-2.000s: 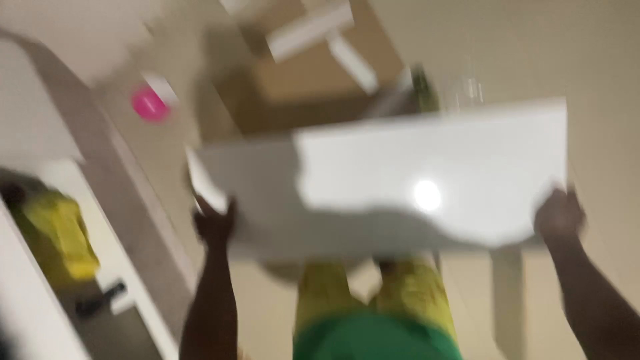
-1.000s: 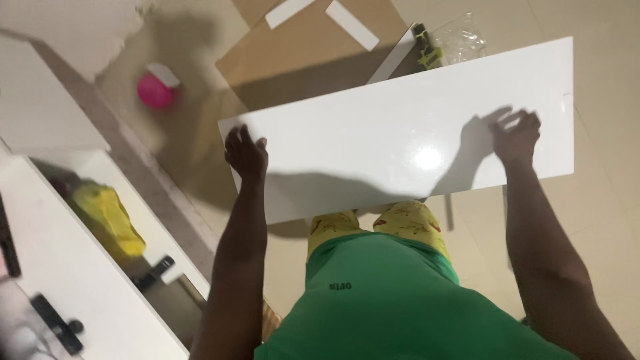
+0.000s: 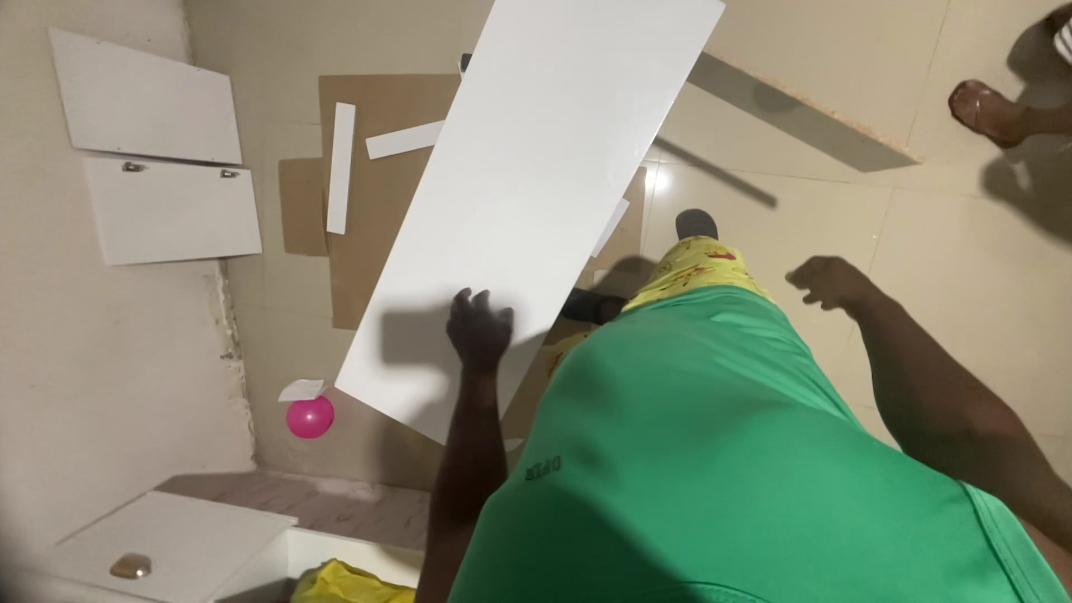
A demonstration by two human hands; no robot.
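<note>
A long white glossy panel slants across the middle of the head view, over flat brown cardboard. My left hand is at the panel's lower part, fingers spread and slightly curled; whether it touches the surface is unclear. To the right of my body, my right hand hangs above the tiled floor with nothing in it, fingers loosely bent. Narrow white strips lie on the cardboard left of the panel. A longer board with a raw chipboard edge is at the upper right.
Two white panels, one with metal hinges, are by the left wall. A pink ball lies near them. A white drawer unit holding a yellow bag is at the bottom left. Another person's foot shows at the upper right.
The white panel has turned from nearly crosswise to steeply slanted. My right hand, which was over the panel, is now away from it at the right. The view has swung considerably.
</note>
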